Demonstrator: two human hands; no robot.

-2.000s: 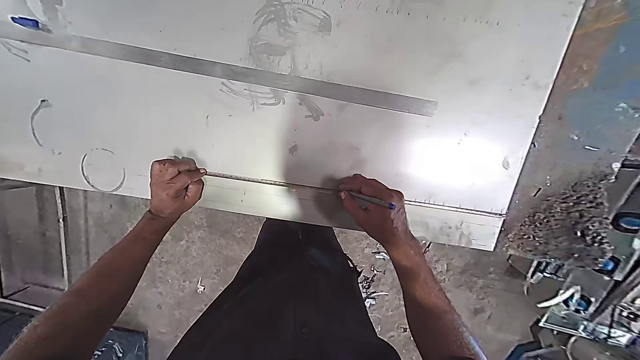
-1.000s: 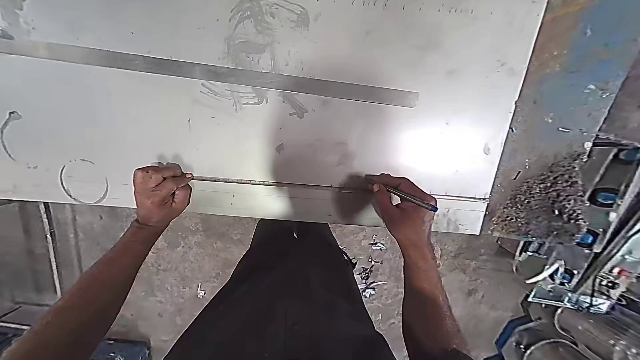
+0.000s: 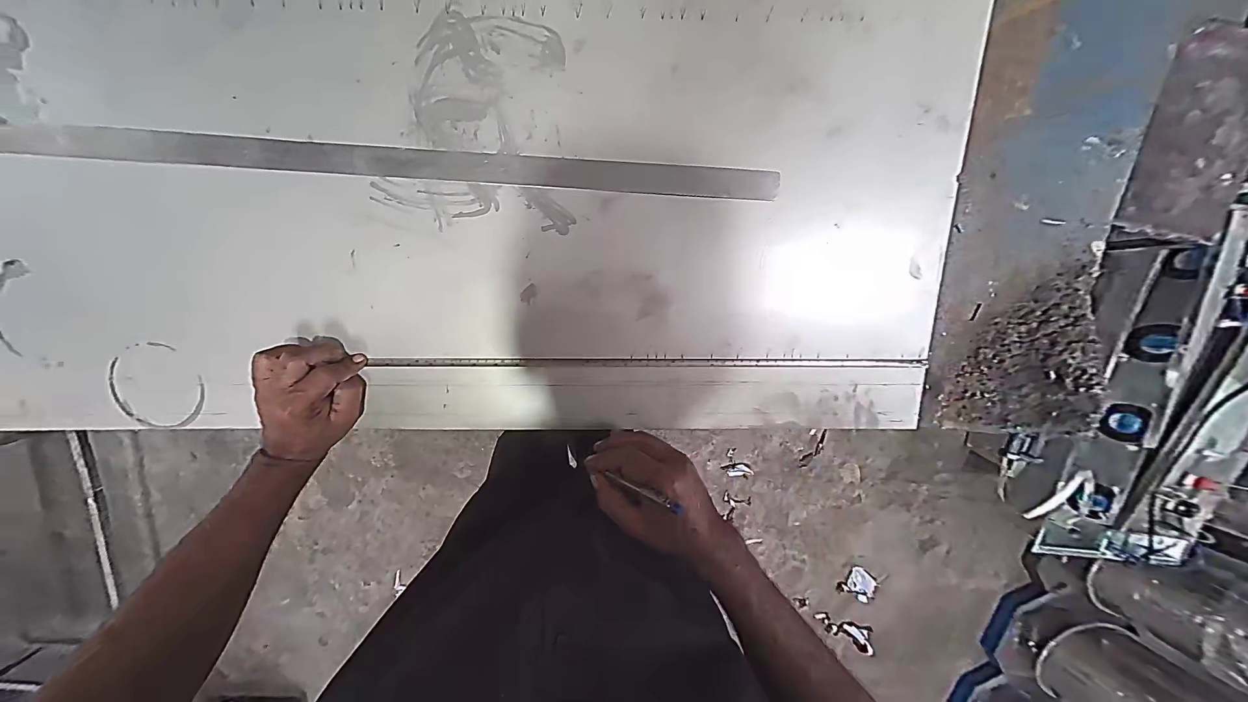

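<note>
A large pale metal sheet (image 3: 439, 263) spans the view, with short pen marks along its upper part and along its near side. A thin measuring tape (image 3: 604, 363) lies stretched close to the near edge, reaching the sheet's right edge. My left hand (image 3: 310, 395) is closed on the tape's left end. My right hand (image 3: 653, 487) is off the sheet, in front of my dark clothing, with a pen (image 3: 639, 490) held in its fingers. A long flat metal strip (image 3: 585, 175) rests farther up the sheet.
Right of the sheet lies a heap of metal shavings (image 3: 1033, 361) on a worn painted surface. Machinery with blue-centred wheels (image 3: 1126, 422) stands at the far right. Scraps (image 3: 858, 585) litter the concrete floor below. A ring-shaped mark (image 3: 156, 385) shows at the sheet's lower left.
My right hand has left the tape and moved down and left past the sheet's near edge, with the pen in it. My left hand stays on the tape.
</note>
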